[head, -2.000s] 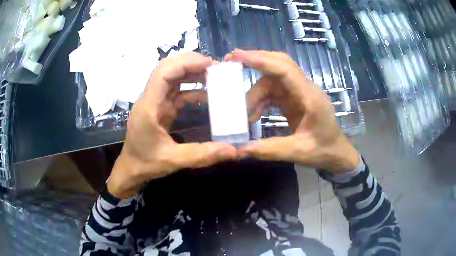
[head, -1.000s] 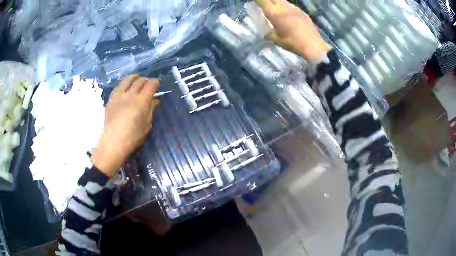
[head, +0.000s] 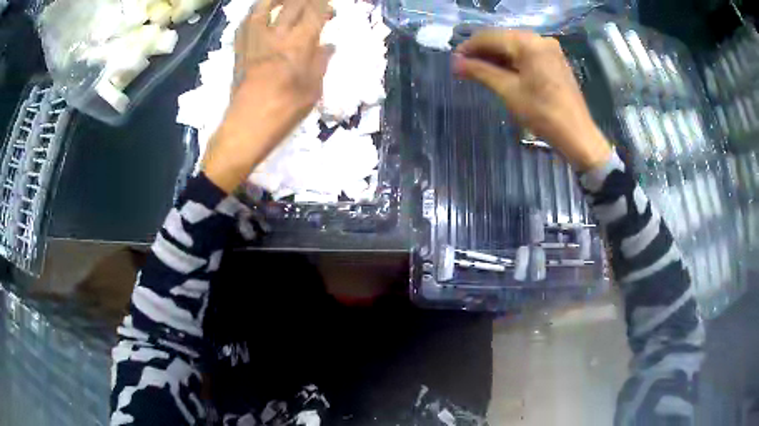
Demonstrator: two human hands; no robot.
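My left hand (head: 279,71) is over the loose pile of white paper slips (head: 345,158); its fingertips are at the top edge of the picture, and whether they grip a slip is unclear. My right hand (head: 533,83) is over the grooved parts tray (head: 491,183), thumb and fingers pinched together. A small white piece (head: 434,37) shows just left of these fingertips; I cannot tell if they hold it. Several white-ended shafted parts (head: 483,260) lie at the tray's near end.
A bag of cream foam blocks (head: 125,58) is at upper left. A tray with ladder-like rows of parts (head: 33,166) is at far left. The finished-goods tray with white oblongs (head: 666,125) is at right. Bluish film (head: 524,15) shows at the top. The table's near edge (head: 333,250) crosses the middle.
Two seconds ago both hands held a white packed box; it is out of my hands. Since one second ago, my left hand moved from the parts tray to the paper, my right from the far-right trays to the parts tray.
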